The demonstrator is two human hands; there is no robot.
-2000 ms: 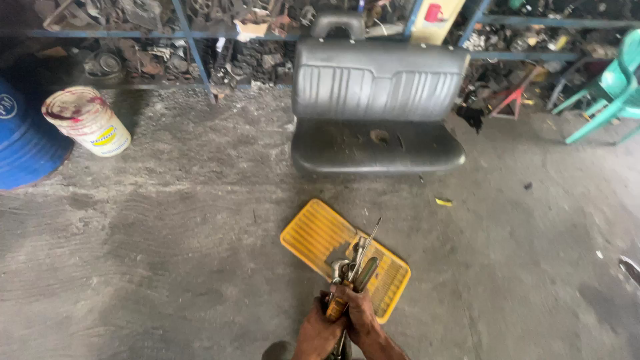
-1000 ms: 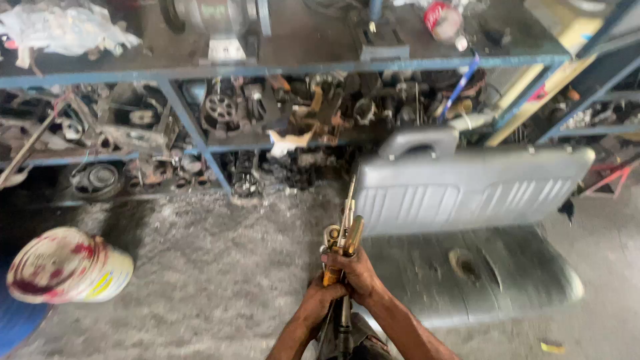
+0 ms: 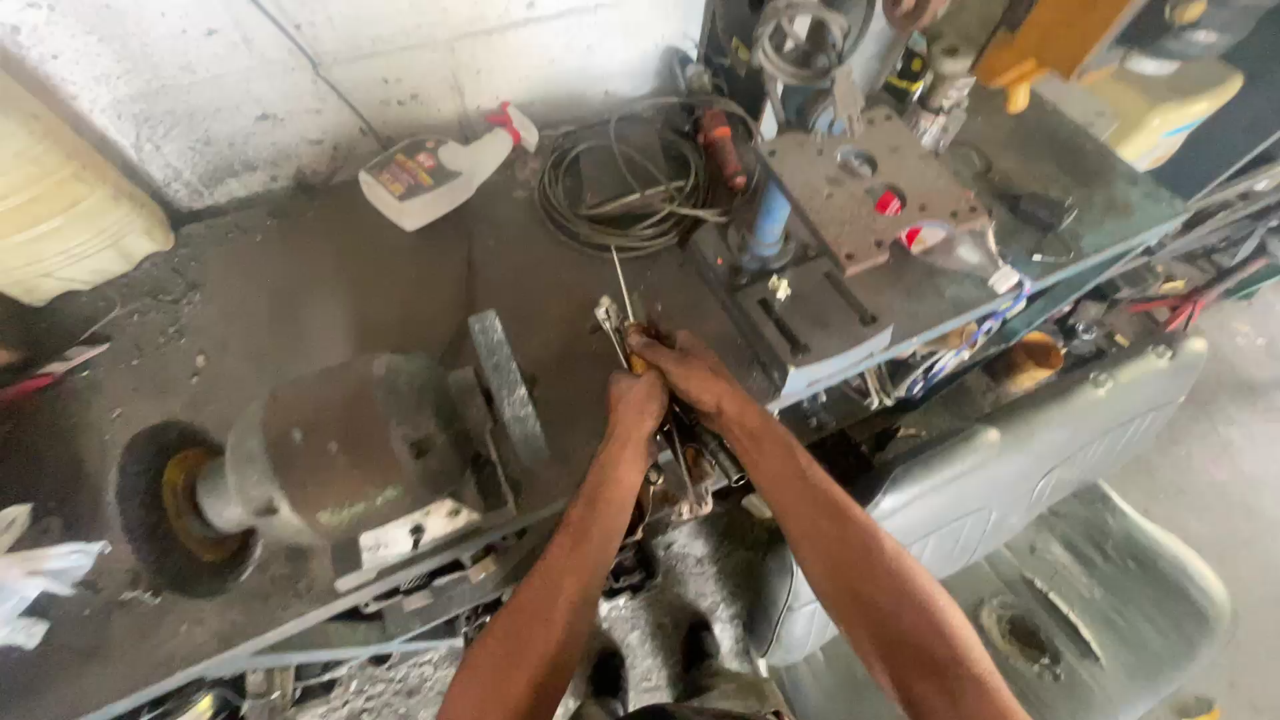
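Both hands are together over the front part of a metal workbench. A bundle of hand tools is gripped between them. My left hand closes round the tools from the left, and my right hand holds them from the right. A screwdriver with an orange handle points up out of the bundle, beside the head of a metal tool that looks like a wrench. Metal tool ends, one like a socket, hang below the hands. Much of the bundle is hidden by the fingers.
A bench grinder with a wire wheel stands left. Behind lie a spray bottle and coiled cable. A drill press base, a drilled metal plate and a plastic bottle are at right. A vinyl bench seat stands lower right.
The view has swung up and over from the floor and seat to the workbench top. Both hands, still round the tool bundle, are now over the bench. The yellow tray seen earlier is out of view.
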